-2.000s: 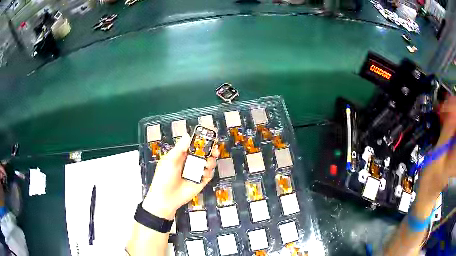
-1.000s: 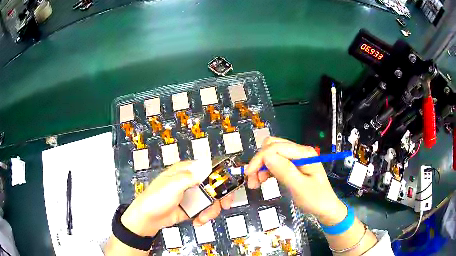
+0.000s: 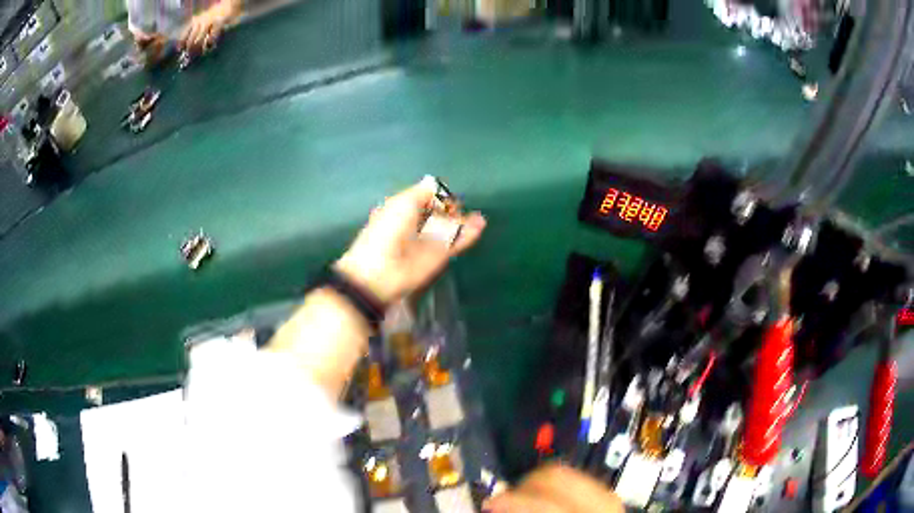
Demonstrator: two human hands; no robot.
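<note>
My left hand [image 3: 401,235] reaches out over the green belt beyond the tray. It holds a watch housing [image 3: 441,192] with a pale square display module [image 3: 439,230] attached, both small and blurred. My right hand [image 3: 561,491] is cut off by the bottom edge, near the tray's right side and the fixture. A small pale tip shows by its fingers, but what it holds is unclear. The blister tray [image 3: 411,396] with squares and orange tails lies partly hidden under my left arm.
The black pressing fixture [image 3: 702,301] with red digits and red handles [image 3: 772,396] stands at right. A power strip [image 3: 840,456] lies beside it. Another housing [image 3: 197,248] lies on the belt at left. Paper [image 3: 140,451] is at lower left. Another person's hand [image 3: 208,25] is at top left.
My left hand has moved from over the tray forward over the belt with the housing. My right hand has moved away from the housing to the bottom edge. The view has shifted right.
</note>
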